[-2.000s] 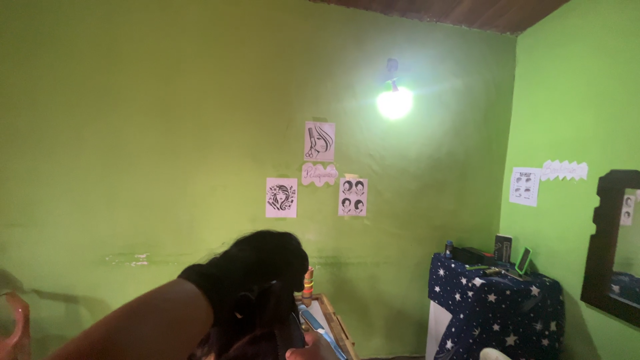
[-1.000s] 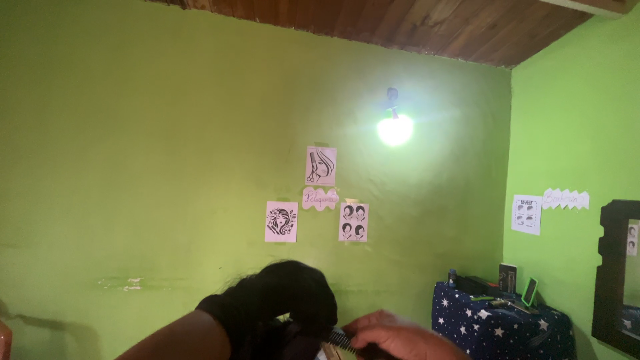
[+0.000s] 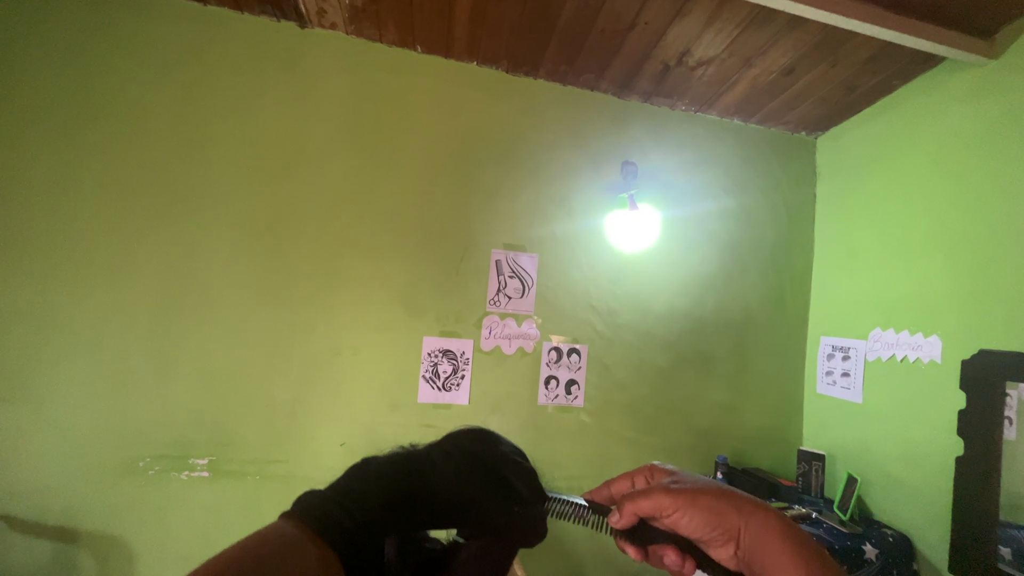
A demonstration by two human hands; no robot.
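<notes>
My left hand point(image 3: 472, 488), in a black glove, is bent over at the lower middle; dark hair shows at and below it, and its fingertips are hidden. My bare right hand point(image 3: 680, 512) grips a black comb point(image 3: 580, 514) by its handle, to the right of the glove. The comb's toothed end points left and reaches the gloved fingers. Where the glove ends and the hair begins is hard to tell in the dark.
A table with a star-patterned navy cloth point(image 3: 880, 552) stands at the lower right, bearing several items and a green-framed object point(image 3: 846, 496). A dark-framed mirror point(image 3: 972, 480) is at the right edge. Paper pictures point(image 3: 512, 282) and a lit bulb point(image 3: 632, 228) are on the green wall.
My right hand, low beside the dark hair two seconds ago, has come up with the comb and now shows farther right of the glove. The view has tilted upward.
</notes>
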